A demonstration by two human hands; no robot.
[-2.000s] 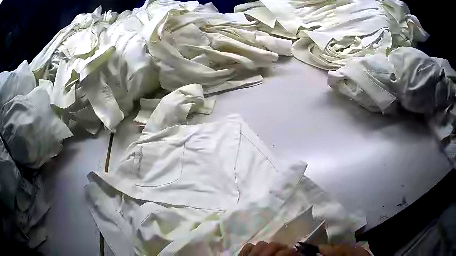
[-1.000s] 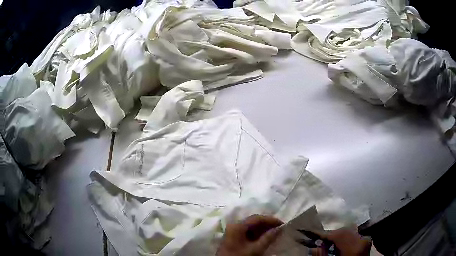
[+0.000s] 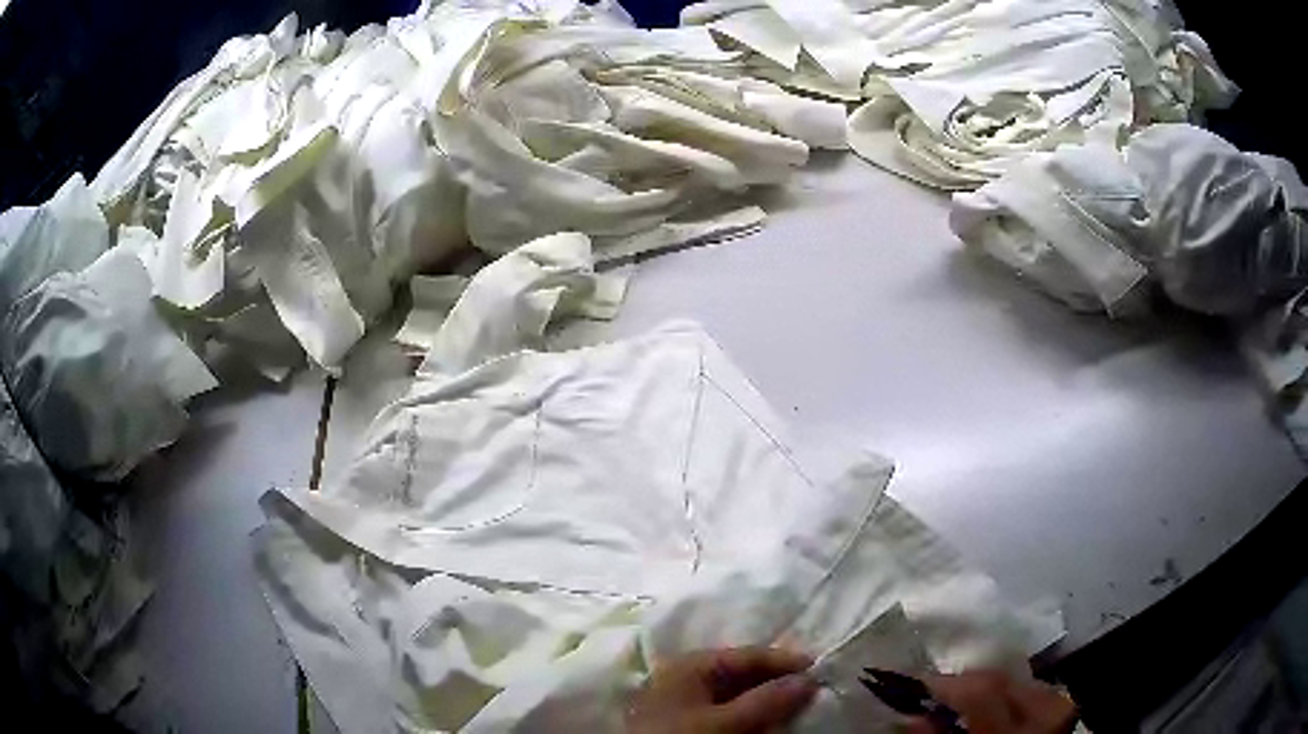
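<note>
An off-white garment (image 3: 603, 473) with stitched seams lies spread on the table in front of me. My left hand (image 3: 732, 691) is at the bottom edge of the view, its fingers pinching the garment's near edge. My right hand (image 3: 1004, 703), partly cut off by the lower edge, holds small dark thread snips (image 3: 897, 691). The snips point left over a folded corner of the cloth, a little right of my left fingertips. Whether the blades touch a thread cannot be seen.
A large heap of off-white cloth (image 3: 387, 187) lies at the back left, another pile (image 3: 990, 86) at the back right. A bunched bundle (image 3: 1062, 230) is at the right, a pale one (image 3: 108, 359) at the left. The white table (image 3: 932, 359) has a curved dark edge at lower right.
My hands have come up into view from the bottom edge, then my left hand has dropped slightly. The snips now show more clearly, pointing left. The garment lies nearly as before.
</note>
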